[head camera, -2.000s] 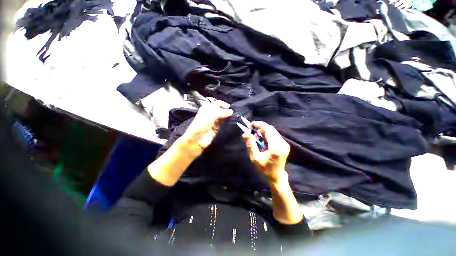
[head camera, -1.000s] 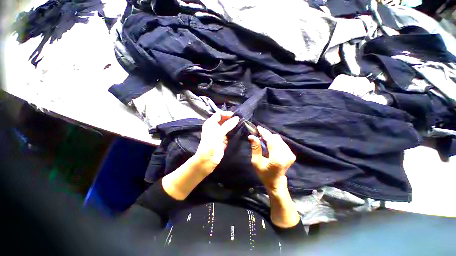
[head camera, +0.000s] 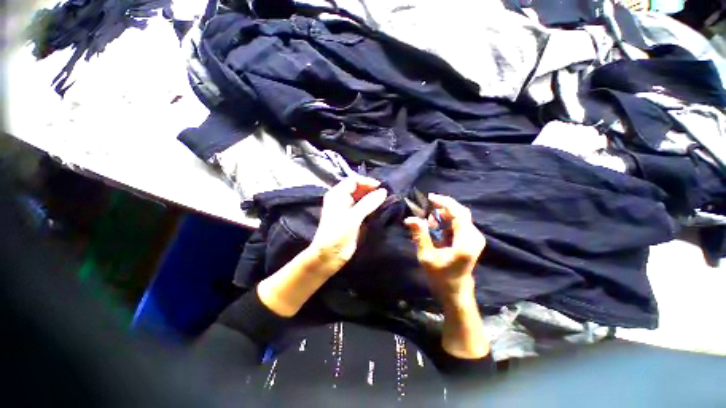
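A dark navy denim garment (head camera: 549, 215) lies over the table's near edge and my lap. My left hand (head camera: 344, 219) pinches a raised fold of it between thumb and fingers. My right hand (head camera: 450, 239) holds small thread snips (head camera: 419, 205), just right of my left fingertips; the metal blades point up and left, and a bit of blue shows inside the hand. The blades look slightly apart. Any thread at the fingertips is too fine to make out.
Heaped navy and grey garments (head camera: 470, 48) lie beyond my hands. Thin dark strips (head camera: 87, 32) lie far left on the white table (head camera: 119, 135), with small scraps. A blue crate (head camera: 187, 267) stands below left.
Since one second ago my right hand with the snips has moved a little right, away from my left hand. Earlier, my left hand moved right and the garment's fold rose beside it.
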